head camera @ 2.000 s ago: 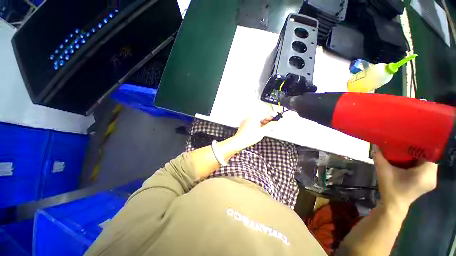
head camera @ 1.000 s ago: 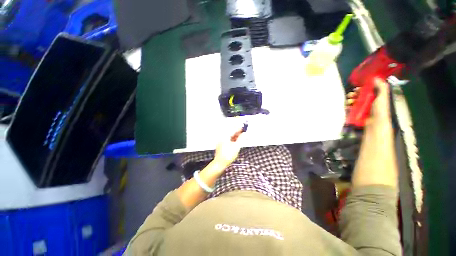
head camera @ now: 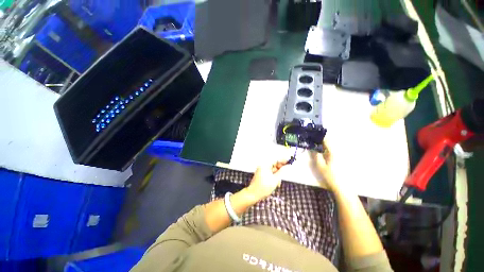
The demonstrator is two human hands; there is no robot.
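The power strip body [head camera: 304, 99] lies on the white work sheet [head camera: 256, 125], its three round sockets facing up. Its open end points toward me and shows a small green circuit board [head camera: 291, 138] and yellow wire. My left hand [head camera: 265, 179] pinches a small dark sleeve on the lead wires [head camera: 291, 159] in front of the open end. My right hand [head camera: 324, 163] is at the near right corner of the strip. Its fingertips are partly hidden, so whether it grips the strip cannot be told.
The red heat gun [head camera: 436, 150] rests at the right edge. A green-nozzled squeeze bottle [head camera: 392, 109] and a small blue roll [head camera: 377, 97] are at the sheet's right. Black end covers [head camera: 359, 75] lie behind. A black bin [head camera: 154, 114] with blue-topped components is at left.
My right hand has let go of the heat gun, now at the right edge, and moved to the strip's open end. My left hand still pinches the wires. The camera view has shifted.
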